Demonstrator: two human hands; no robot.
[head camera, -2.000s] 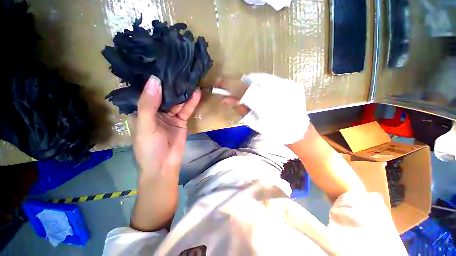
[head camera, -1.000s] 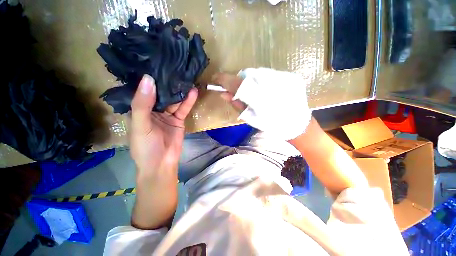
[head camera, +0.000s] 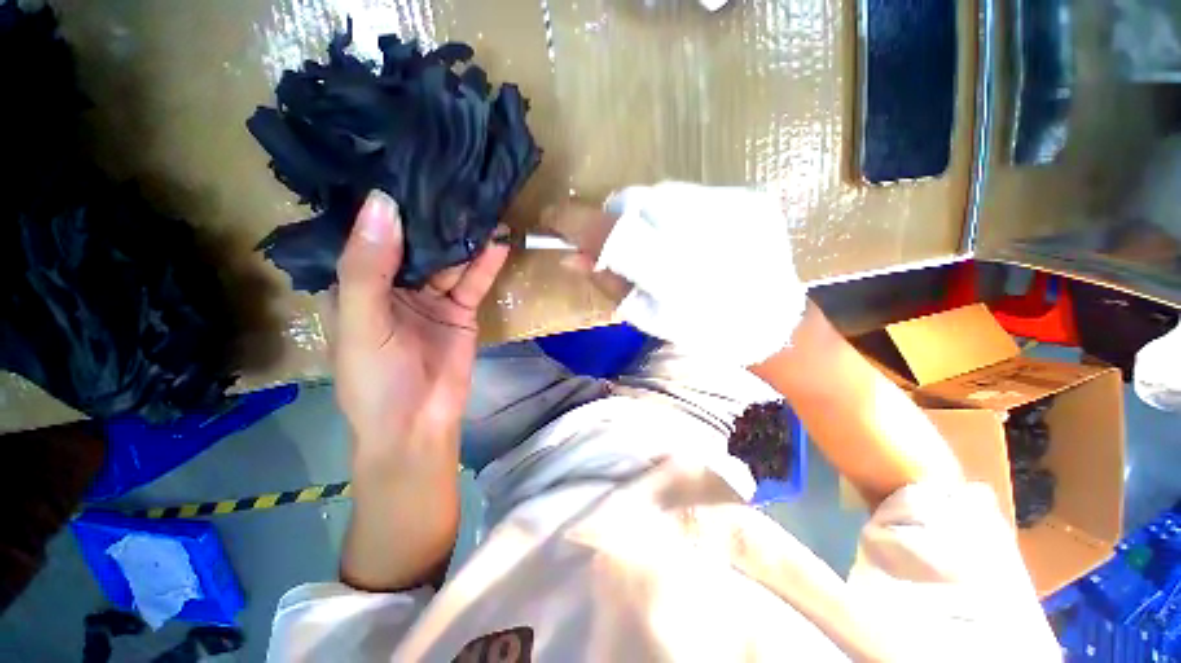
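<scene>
A black spiky hair piece (head camera: 389, 143) is held up over the tan bench at the upper left. My bare left hand (head camera: 408, 304) grips its lower edge, with the thumb in front and the fingers partly hidden behind it. My right hand (head camera: 706, 266) wears a white glove with bare fingertips. It holds a slim object with a white shaft (head camera: 547, 242) and a dark tip, perhaps a pen. The tip is at or very near the lower right edge of the hair piece; contact cannot be told. More black spiky pieces (head camera: 110, 304) lie heaped at the left.
A smartphone (head camera: 905, 91) lies on the tan bench (head camera: 674, 117) beside a reflective panel (head camera: 1088, 156). An open carton (head camera: 1081, 453) with black parts stands at the lower right. A blue tub (head camera: 214, 570) with white paper is on the floor at lower left. A white-gloved hand shows at the right edge.
The hair piece and my left hand have shifted slightly left. The slim object in my right hand moved away from the hair piece, then back to its edge.
</scene>
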